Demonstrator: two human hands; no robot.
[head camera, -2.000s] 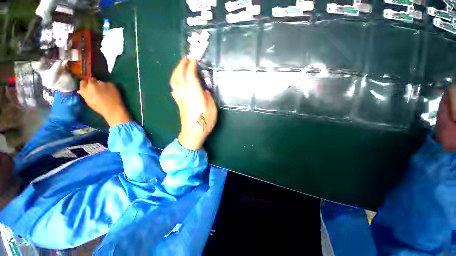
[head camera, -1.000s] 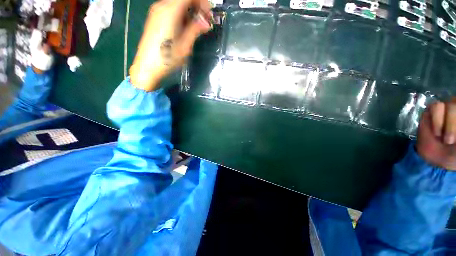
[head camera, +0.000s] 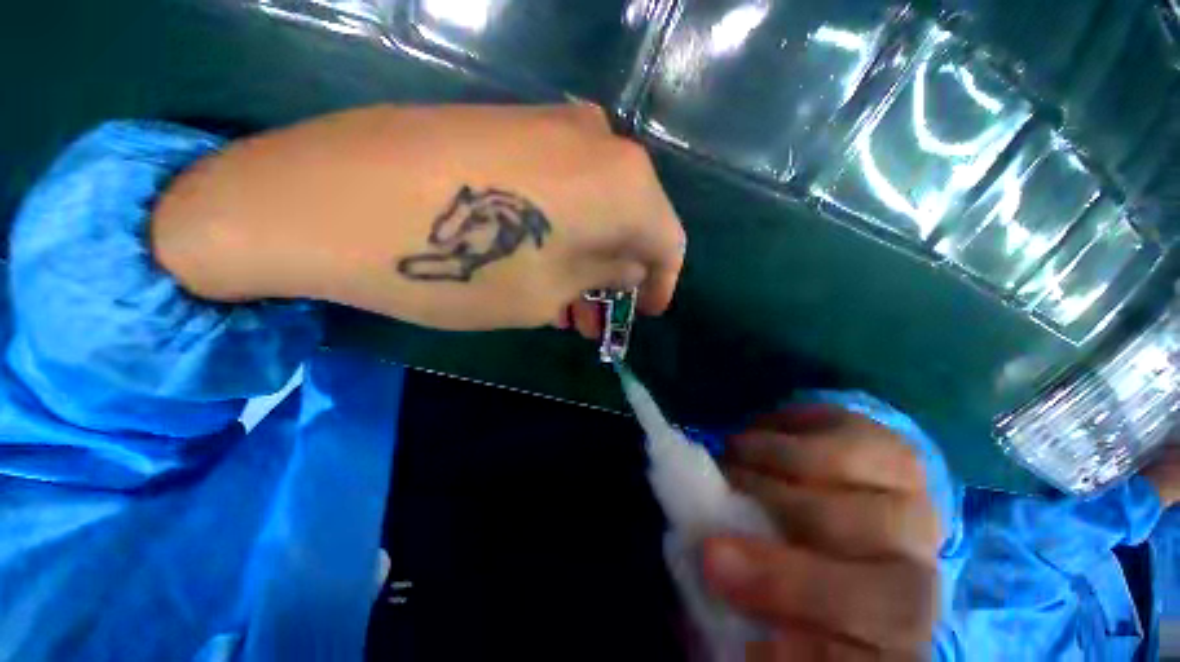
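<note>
My left hand (head camera: 518, 226) reaches in from the left, back up, and pinches a small electronic module (head camera: 617, 323) with white edges and green patches between its fingertips. My right hand (head camera: 828, 530), slightly blurred, holds a soft white glue bottle (head camera: 692, 485) that points up and to the left. The bottle's thin green needle tip (head camera: 625, 370) is at the lower end of the module. Whether it touches, and whether any liquid comes out, I cannot tell.
A shiny clear blister tray (head camera: 802, 123) lies on the dark green bench mat (head camera: 764, 259) across the top right. Another clear tray (head camera: 1100, 401) is at the right, beside part of a neighbouring person's hand (head camera: 1165, 476) and blue sleeve (head camera: 1035, 543).
The view has turned and come closer. My left hand moved from the tray's left end to in front of me with a module. My right hand came in from the right edge, now showing the bottle.
</note>
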